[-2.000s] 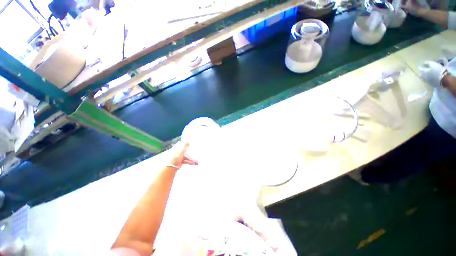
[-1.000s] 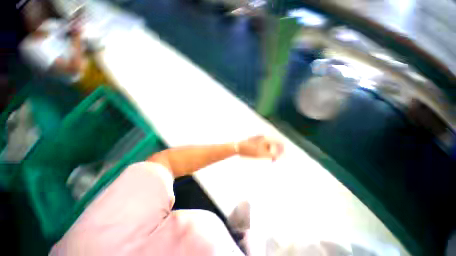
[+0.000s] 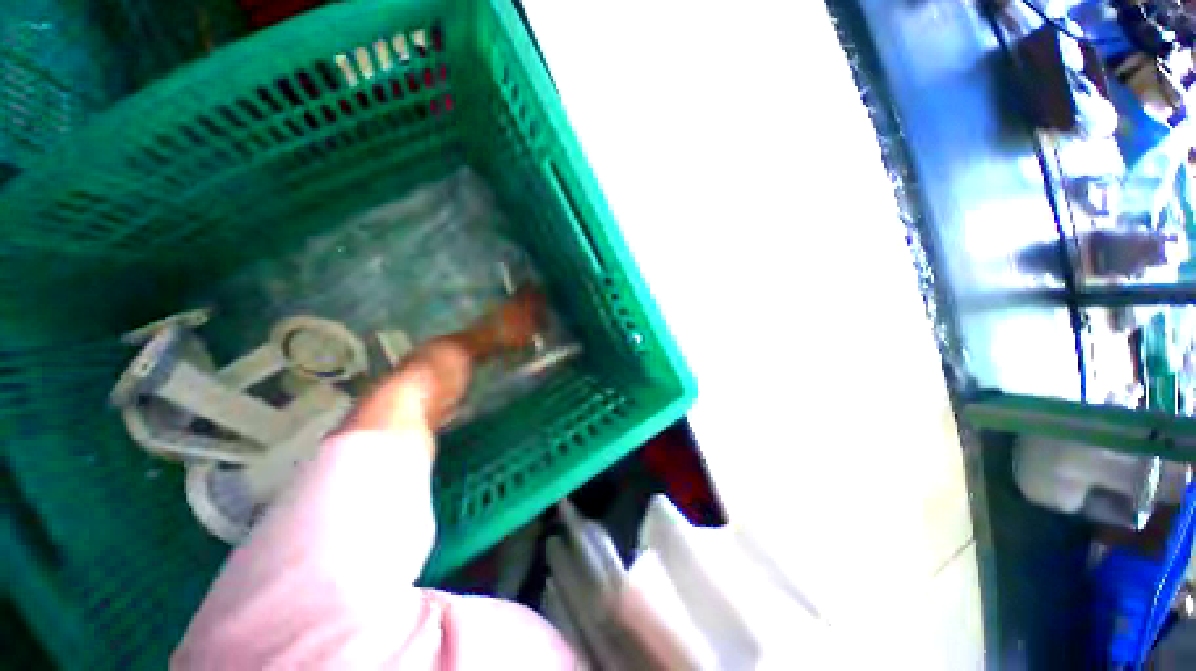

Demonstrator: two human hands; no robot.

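Observation:
My left hand [image 3: 505,330], bare and blurred, reaches down into a green plastic crate [image 3: 597,223]. A small pale part [image 3: 554,359] lies beside or under its fingers; whether it is gripped cannot be told. Several white plastic stem parts [image 3: 217,400] with round ends lie loose at the left of the crate. My right hand [image 3: 645,629] seems to be the skin-toned blur at the bottom edge, among long white pieces [image 3: 695,577]; its fingers and hold are not clear.
A clear plastic liner [image 3: 407,249] covers part of the crate bottom. The overexposed white bench [image 3: 774,302] runs beside the crate. The conveyor [image 3: 938,184] and green frame [image 3: 1076,422] are at the right. Something red shows under the crate.
The view has swung to the crate, which now fills the left side. My left hand has moved from over the bench down into the crate.

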